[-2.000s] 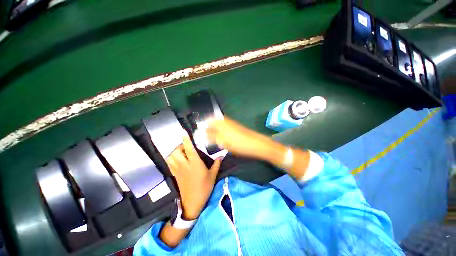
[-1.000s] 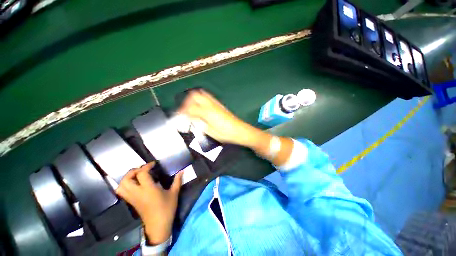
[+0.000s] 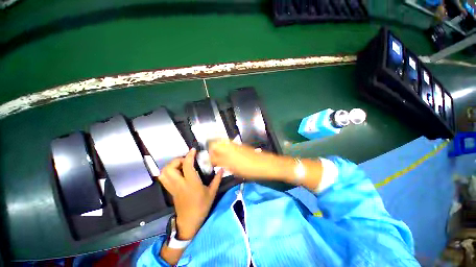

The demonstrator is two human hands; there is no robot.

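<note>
A black phone tray [image 3: 122, 215] lies in front of me, with smartphones side by side in its slots. My right hand [image 3: 225, 156], blurred, is on the fourth smartphone [image 3: 206, 119] from the left, near its lower end. A small white cloth [image 3: 204, 162] shows by its fingertips. My left hand [image 3: 189, 190] is beside it, thumb and fingers apart around the lower end of that slot. The rightmost smartphone [image 3: 249, 116] lies untouched. White labels poke from beneath several phones.
A light-blue dispenser bottle [image 3: 317, 125] with its lid open stands right of the tray. Stacked trays [image 3: 407, 86] of phones are at the far right. A dark tray [image 3: 321, 11] is on the belt beyond the chipped rail [image 3: 156, 77].
My right hand has moved from the rightmost phone to the fourth one, with the cloth. My left hand has moved right, beside it. The camera view has shifted, and a tray shows at the top.
</note>
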